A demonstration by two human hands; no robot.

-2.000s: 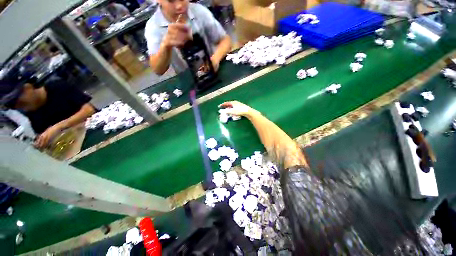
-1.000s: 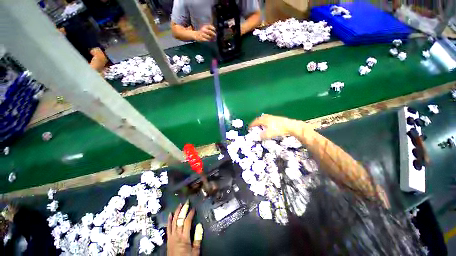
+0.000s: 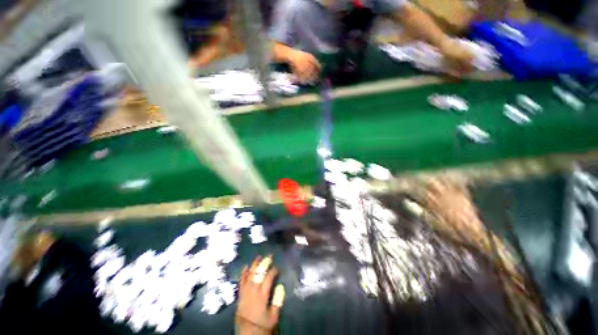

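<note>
The frame is blurred. My left hand (image 3: 258, 298), with pale covers on its fingertips, lies on the bench just left of the press, fingers apart and empty. The black press (image 3: 315, 245) stands with its red handle (image 3: 292, 197) raised at the top. My right hand (image 3: 446, 199) is over the right heap of white plastic pieces (image 3: 354, 216), partly hidden by dark hair; whether it holds anything cannot be told. Another heap of white pieces (image 3: 170, 275) lies left of my left hand.
The green belt (image 3: 387, 127) runs across, bearing scattered pieces. A pale post (image 3: 190, 111) rises left of the press. Across the belt are people's hands, white heaps and a blue stack (image 3: 531, 52). A blurred white strip (image 3: 580, 242) lies far right.
The view has swung, shifting the bench scene rightward. My right hand has moved back from the belt-side tip of the right heap towards its right side. My left hand stays beside the press.
</note>
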